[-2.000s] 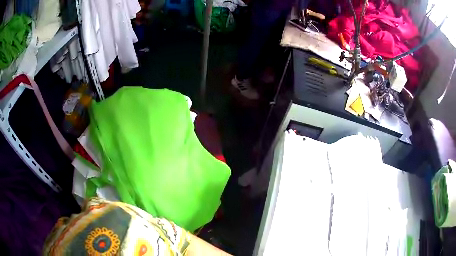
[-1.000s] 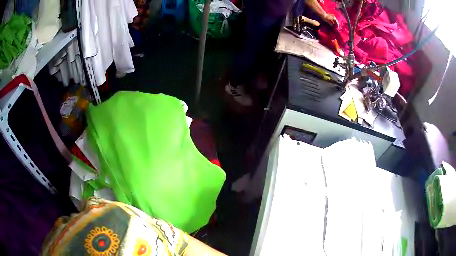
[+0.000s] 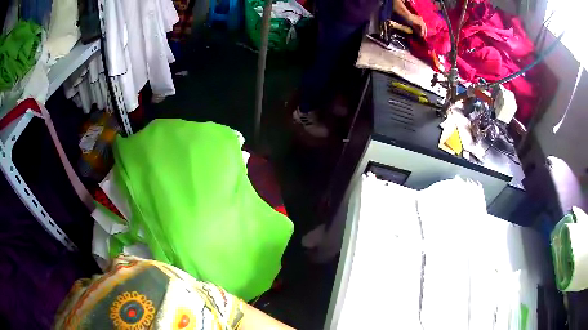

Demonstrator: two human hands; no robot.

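Observation:
Neither of my hands shows. A patterned sleeve (image 3: 138,300) with a bit of bare forearm at its end lies at the bottom left, and the hand is cut off by the lower edge. A bright green cloth (image 3: 200,200) is draped in a heap just beyond the sleeve. White fabric pieces (image 3: 445,258) lie in layers on the white table at the lower right, with a thin dark line running between them. Glare hides their edges.
Metal shelving (image 3: 39,200) with hanging white cloth (image 3: 138,51) stands left. A pole (image 3: 262,71) rises beyond the green cloth. A person's dark-clothed legs and a hand (image 3: 412,22) are near red fabric (image 3: 490,45) and an iron on another table. A green-and-white roll (image 3: 570,251) is far right.
The view has shifted slightly since two seconds ago. The other person's hand has come into view by the red fabric. The green cloth and white pieces lie as before.

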